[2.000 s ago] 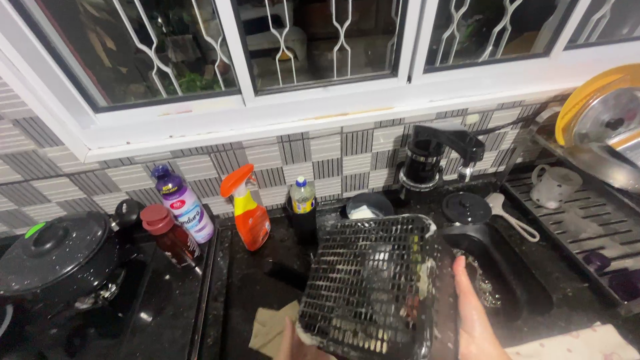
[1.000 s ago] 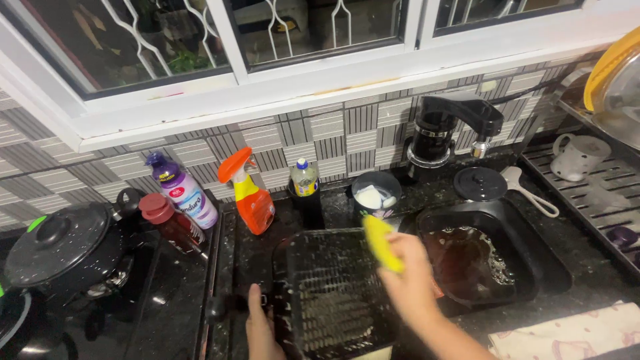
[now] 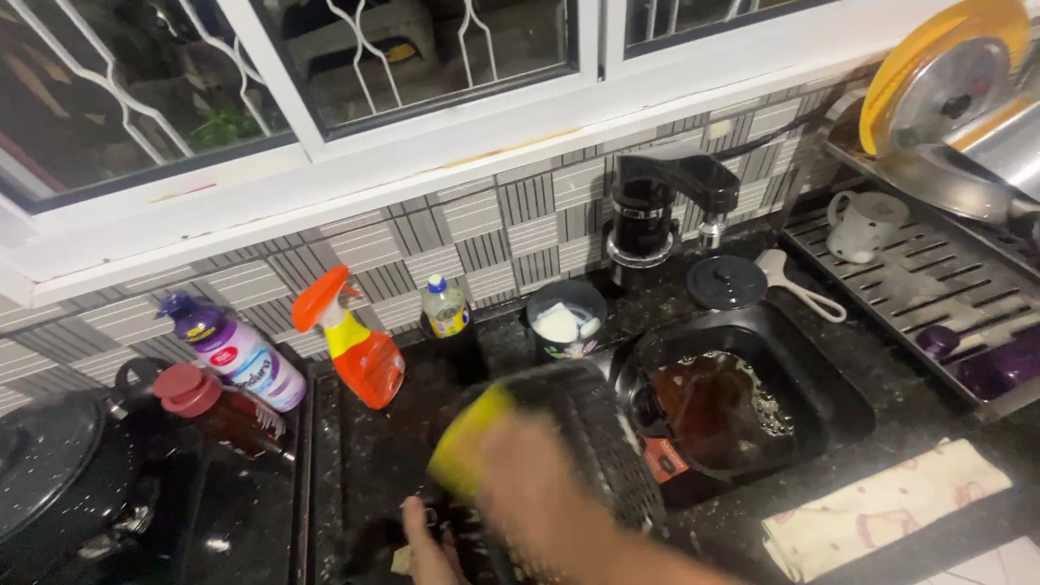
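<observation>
A yellow sponge (image 3: 471, 443), blurred by motion, is gripped in my right hand (image 3: 532, 479) over the near left part of a black air-fryer-type basket with a slotted grid (image 3: 626, 455). The basket lies tilted on the dark counter, left of the sink. At its lower left edge my left hand (image 3: 431, 544) steadies it, thumb upward; its fingers are partly hidden. Behind the basket stand a round dark container (image 3: 566, 321) with white pieces inside, a dish soap bottle (image 3: 446, 307) and an orange spray bottle (image 3: 357, 349).
Brownish water with suds lies in a black pan in the sink (image 3: 715, 406). A black faucet (image 3: 650, 203), round lid (image 3: 727, 282), folded patterned cloth (image 3: 886, 508) and dish rack (image 3: 918, 292) are around it. A purple bottle (image 3: 244, 357), red bottle (image 3: 227, 414) and black pot (image 3: 49, 455) are left.
Two seconds ago both hands held the basket raised, with no sponge seen. The basket is lower now. Since one second ago, my right hand with the sponge has moved from the basket's far right to its left.
</observation>
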